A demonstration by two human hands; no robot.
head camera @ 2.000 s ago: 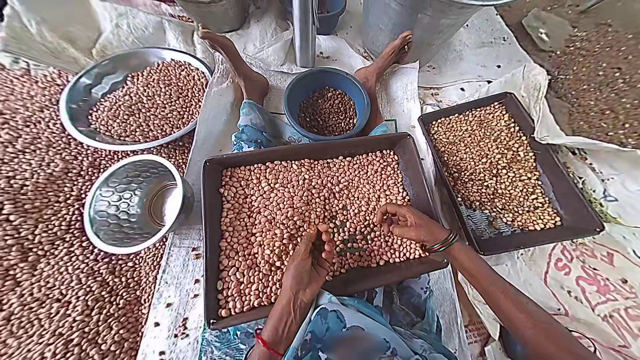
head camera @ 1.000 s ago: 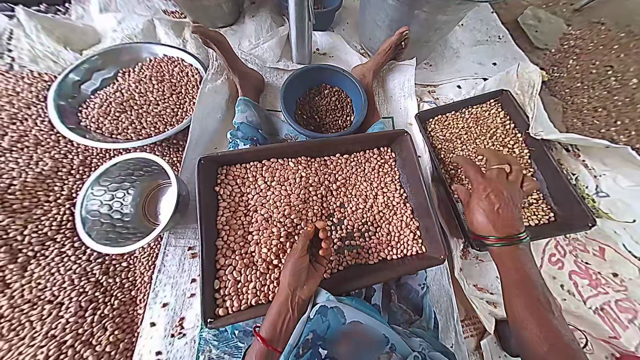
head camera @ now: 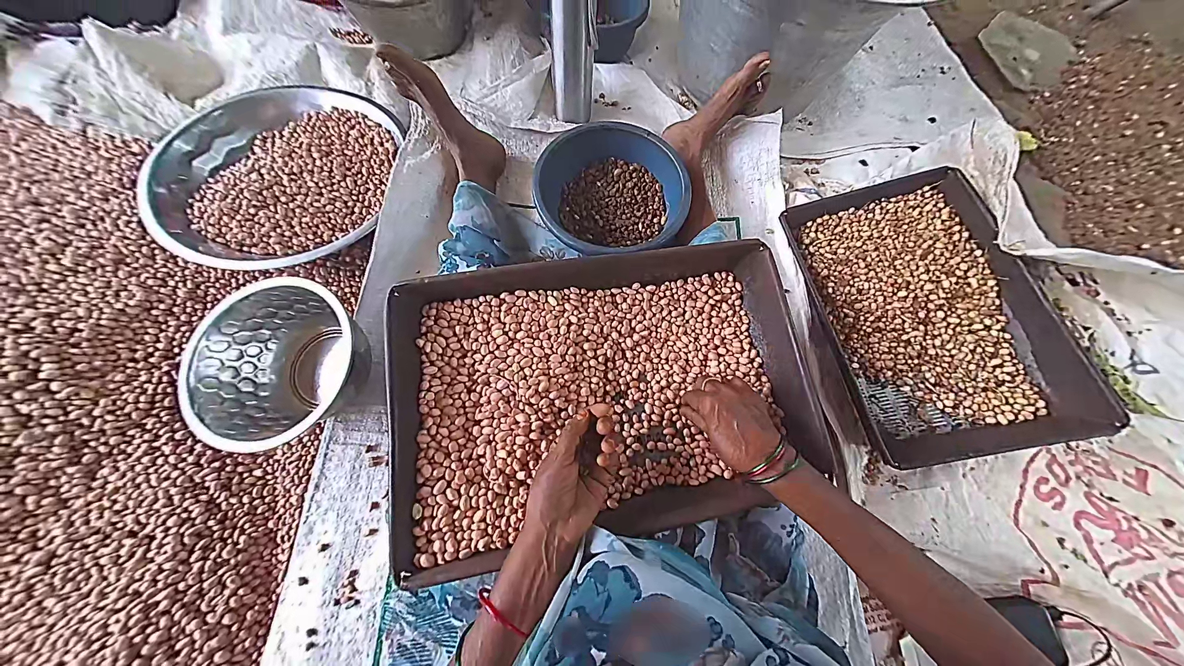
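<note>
A dark rectangular tray full of pinkish-brown nuts or seeds lies across my lap. Low over its middle is my left hand, palm turned up and fingers curled; whether anything lies inside them is hidden. My right hand, with green and red bangles at the wrist, rests on the seeds at the tray's right part, fingers bent down among them. Between the hands, dark patches of the tray's bottom show. To the right sits a second dark tray with paler, yellowish seeds.
A blue bowl of dark pieces stands between my feet. At left are a steel basin of seeds, a dimpled steel bowl and a large seed heap. Metal vessels stand beyond on white sacking.
My right hand went from the lap tray to the pale seeds in the right tray, then came back to the lap tray. My left hand has stayed over the lap tray.
</note>
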